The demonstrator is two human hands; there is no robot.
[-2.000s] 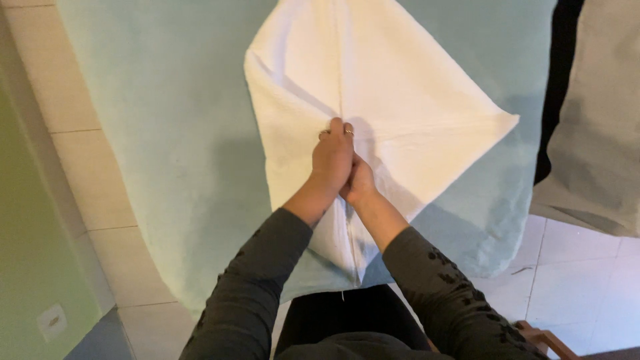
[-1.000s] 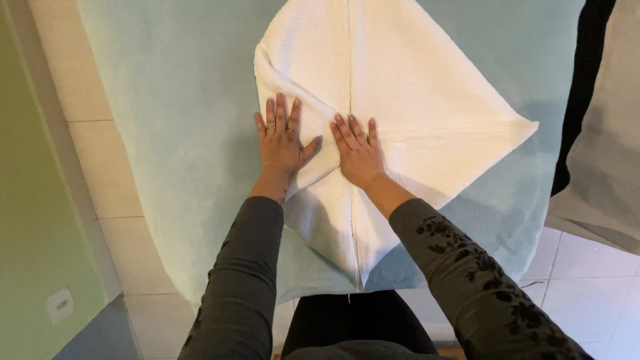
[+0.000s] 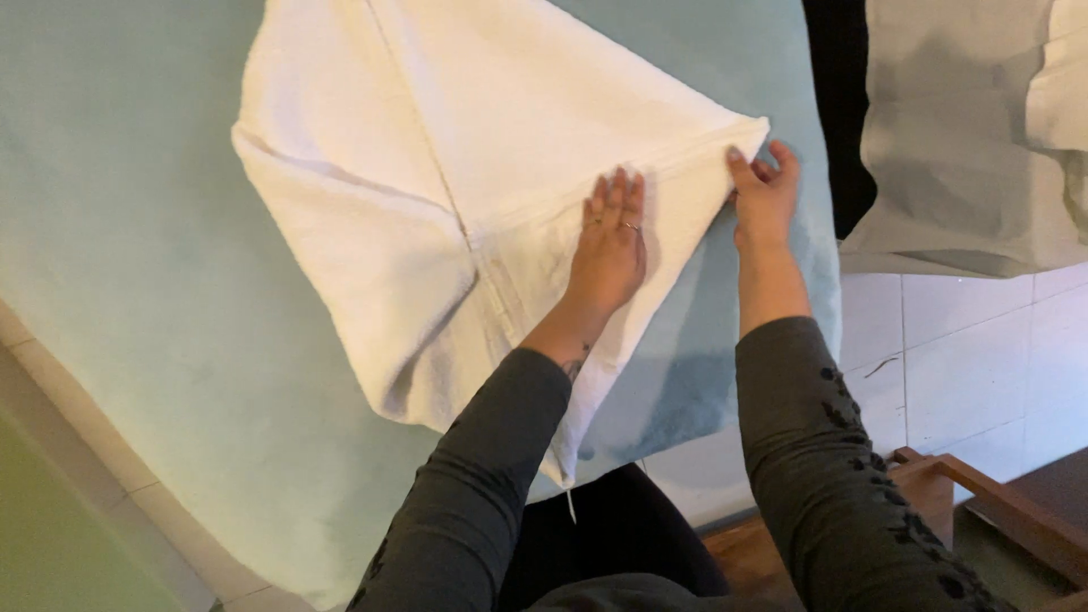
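A white folded cloth [image 3: 527, 110], towel-like, lies on a pale blue-green cover [image 3: 170, 280], with its corners folded inward to a seam. My left hand [image 3: 608, 242] rests flat on the cloth's right half, fingers together and a ring showing. At the cloth's right corner is my right hand [image 3: 765, 191], its thumb on the cloth's edge and its fingers bent. Whether the right fingers pinch the cloth is not clear. The cloth's near corner points toward my body, with a thin thread hanging from it.
Grey fabric [image 3: 943, 144] with a white cloth [image 3: 1062, 85] on it lies at the right, past a black strip [image 3: 837, 110]. Pale floor tiles [image 3: 969, 340] show below it. A wooden piece of furniture [image 3: 1011, 510] stands at the lower right, and a green wall [image 3: 51, 527] at the lower left.
My hands have moved right across the cloth, the right one out to its right corner. Two seconds ago they were together at the middle seam. The view has shifted and turned.
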